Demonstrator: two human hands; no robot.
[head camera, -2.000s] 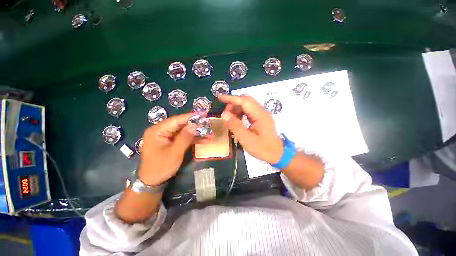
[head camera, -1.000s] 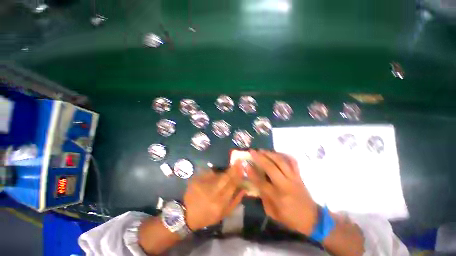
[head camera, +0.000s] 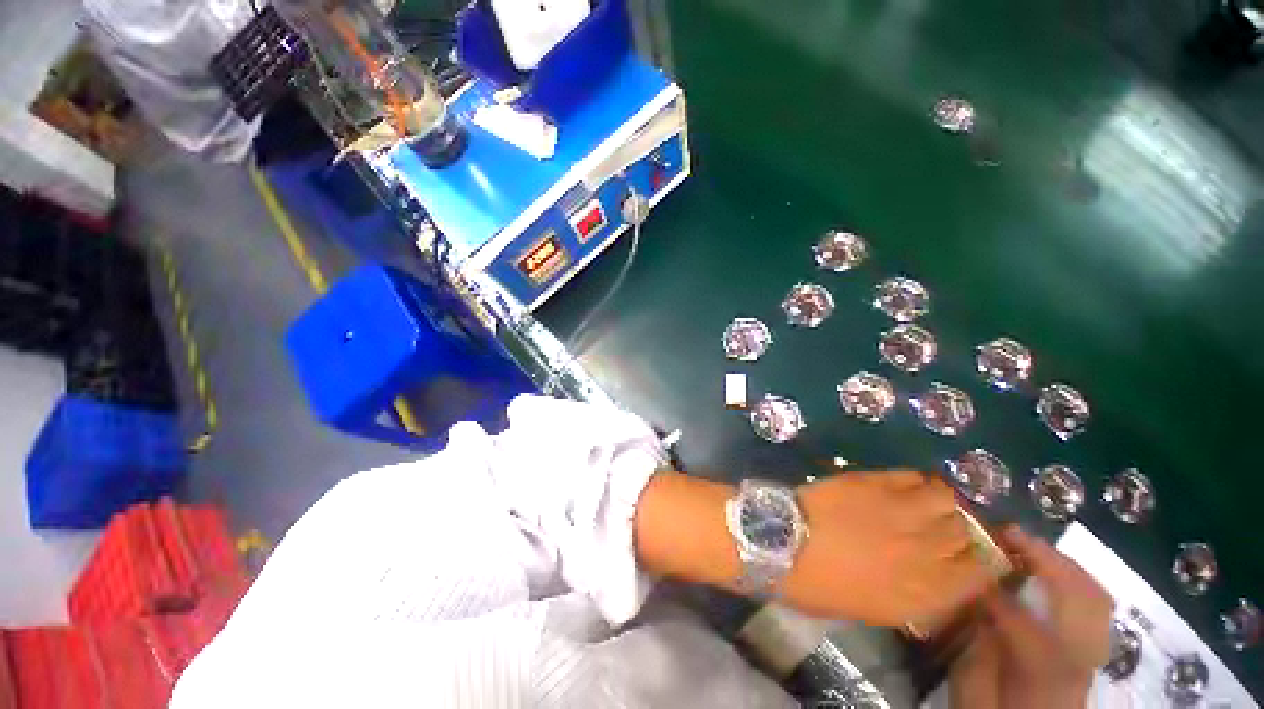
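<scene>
My left hand (head camera: 894, 547), with a metal watch on the wrist, lies over the work block (head camera: 984, 540); only a pale edge of the block shows. My right hand (head camera: 1040, 623) is close against it at the lower right and is blurred. The fingers meet over the block; whatever is between them is hidden. Several shiny round components (head camera: 908, 346) lie in loose rows on the green surface beyond my hands. The white sheet (head camera: 1157, 609) is partly cut off at the lower right, with round shapes on it.
A small white block (head camera: 736, 389) lies left of the components. The blue-and-white box (head camera: 568, 208) with red displays stands at the bench edge, its cable trailing. A lone component (head camera: 954, 115) lies farther back. A blue stool (head camera: 354, 346), red crates (head camera: 153, 561) and a person (head camera: 173, 69) are at left.
The view has swung left, bringing in the floor and stool. Two seconds ago my left fingers held a round component above the block; now both hands are together over the block and hide it.
</scene>
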